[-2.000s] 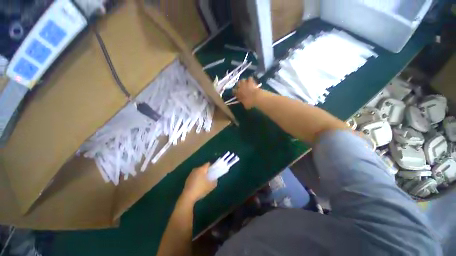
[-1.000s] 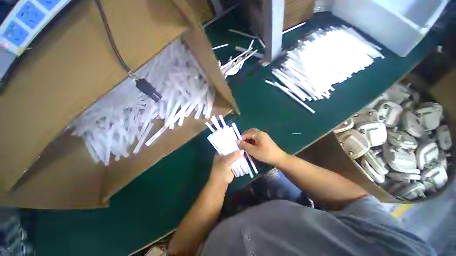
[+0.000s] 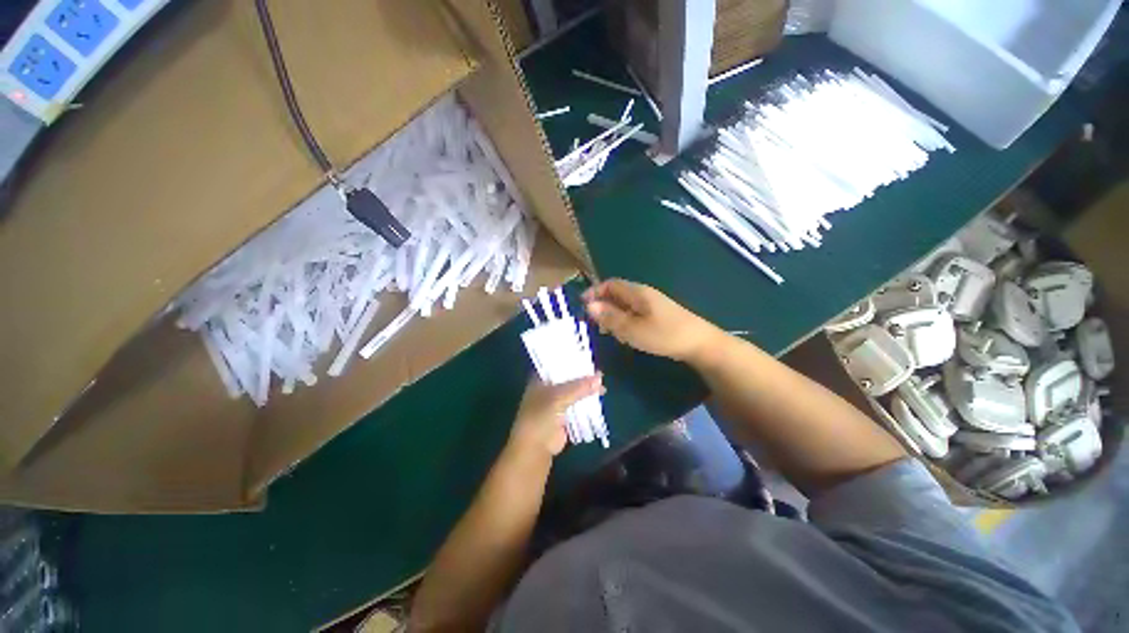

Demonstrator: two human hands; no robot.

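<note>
My left hand (image 3: pixel 556 411) is closed around a bundle of white plastic sticks (image 3: pixel 563 352) over the front of the green bench. Several thin ends stand out above the bundle. My right hand (image 3: pixel 623 314) is just right of the bundle's top, fingers bent together; whether it pinches a stick is too blurred to tell. A jumbled heap of whitish sleeves (image 3: pixel 359 272) lies in the large open carton (image 3: pixel 136 198) at the left. A fanned pile of white rods (image 3: pixel 811 155) lies on the bench at the right, with a few rods apart at its near left edge.
A dark connector (image 3: pixel 375 216) hangs on a cord over the carton. Odd sticks (image 3: pixel 601 155) lie by the metal post (image 3: pixel 683 80). A white bin (image 3: pixel 978 74) stands at the back right. A box beside the bench holds moulded housings (image 3: pixel 990 371). A power strip (image 3: pixel 62 50) is at top left.
From far back by the odd sticks, my right hand came to the bundle, handled a stick at its side, then moved up slightly. Some rods now lie apart from the fanned pile.
</note>
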